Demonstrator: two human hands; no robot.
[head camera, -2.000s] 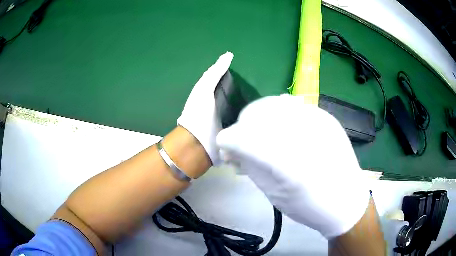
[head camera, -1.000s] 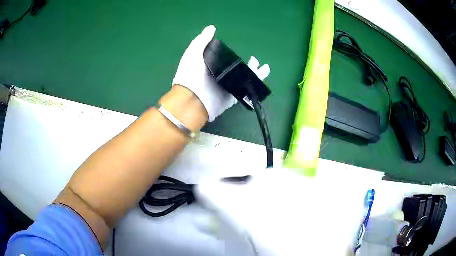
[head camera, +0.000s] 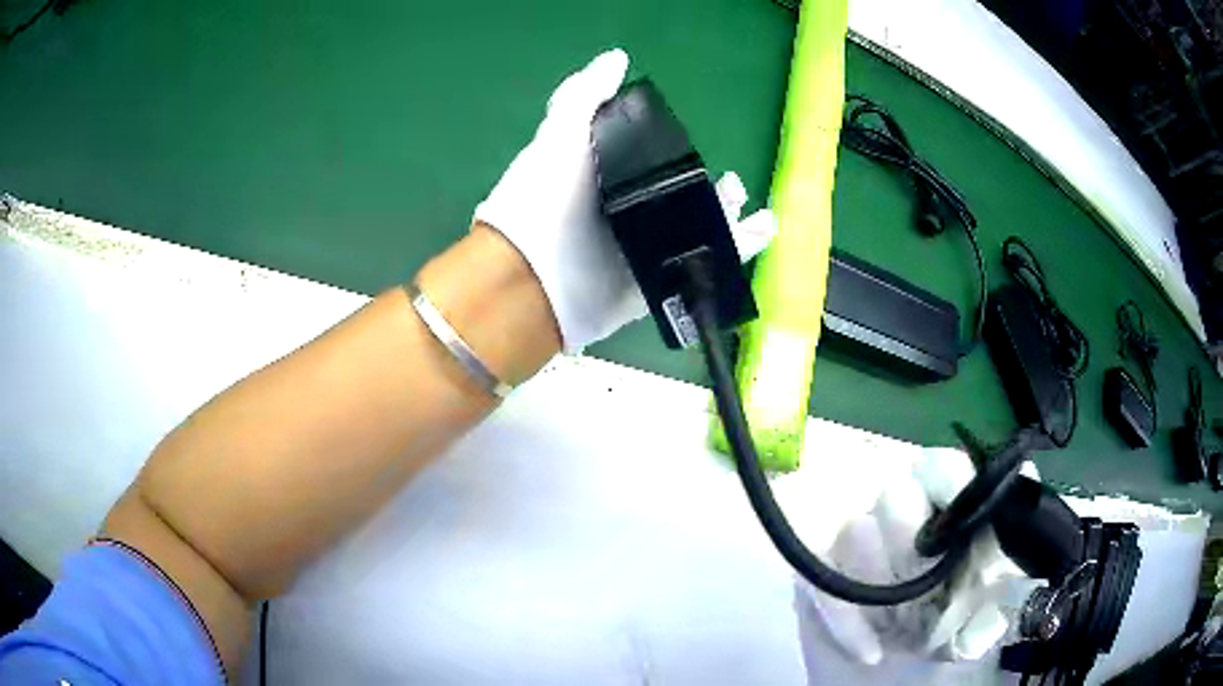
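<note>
My left hand, in a white glove, holds a black power adapter over the green belt, its end face with a small white label turned towards me. A thick black cord leaves that end and curves down and right to my right hand. My right hand, also gloved, holds the bundled part of the cord above the white bench, near the stacked adapters. A chunky black plug shows beside the bundle. The right palm is partly hidden by the cord.
A lime-yellow divider bar lies across the green belt, just right of the held adapter. Several adapters with cords lie beyond it, the nearest close to the bar. Stacked black adapters and a small metal-topped bottle stand at right on the bench.
My right hand has moved from the adapter down and right and has lifted the coiled cord off the bench. My left hand has turned the adapter so its corded end shows.
</note>
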